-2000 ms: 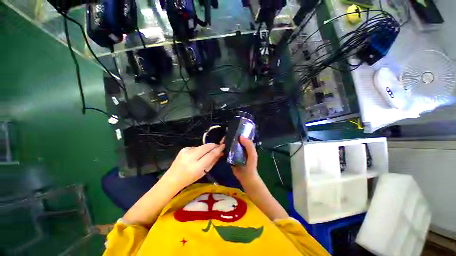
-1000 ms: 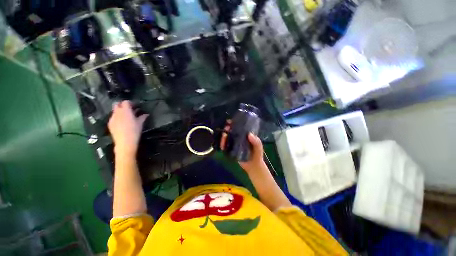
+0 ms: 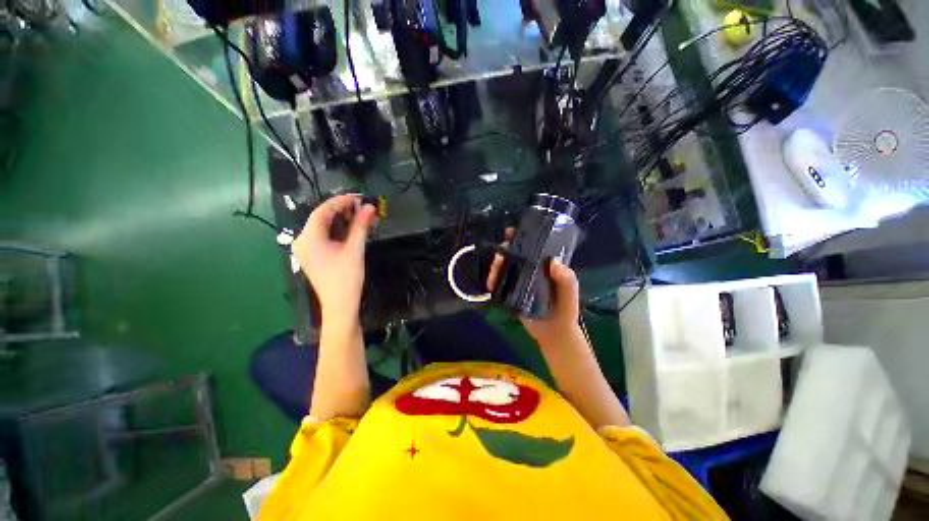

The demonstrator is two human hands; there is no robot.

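My right hand (image 3: 558, 301) holds a black camcorder (image 3: 543, 254) above the bench, with its barrel end pointing away from me. The fingers wrap around the body and partly hide it. My left hand (image 3: 336, 254) is over the left part of the bench. Its thumb and fingers are pinched on a small dark block with a yellow mark (image 3: 381, 208), mostly hidden by the fingertips. A pale ring, like a roll of tape (image 3: 455, 273), lies on the bench left of the camcorder, which partly covers it.
Clear shelves (image 3: 458, 79) with dark camcorders and hanging cables stand beyond my hands. A white foam tray (image 3: 703, 397) is at the right, with a second foam block (image 3: 840, 432) beside it. A cable bundle (image 3: 703, 112), white mouse-shaped device (image 3: 810, 168) and fan (image 3: 886, 142) are farther right.
My left hand has left the camcorder, reached out left and closed on the small block. My right hand still holds the camcorder. The camera view has also shifted.
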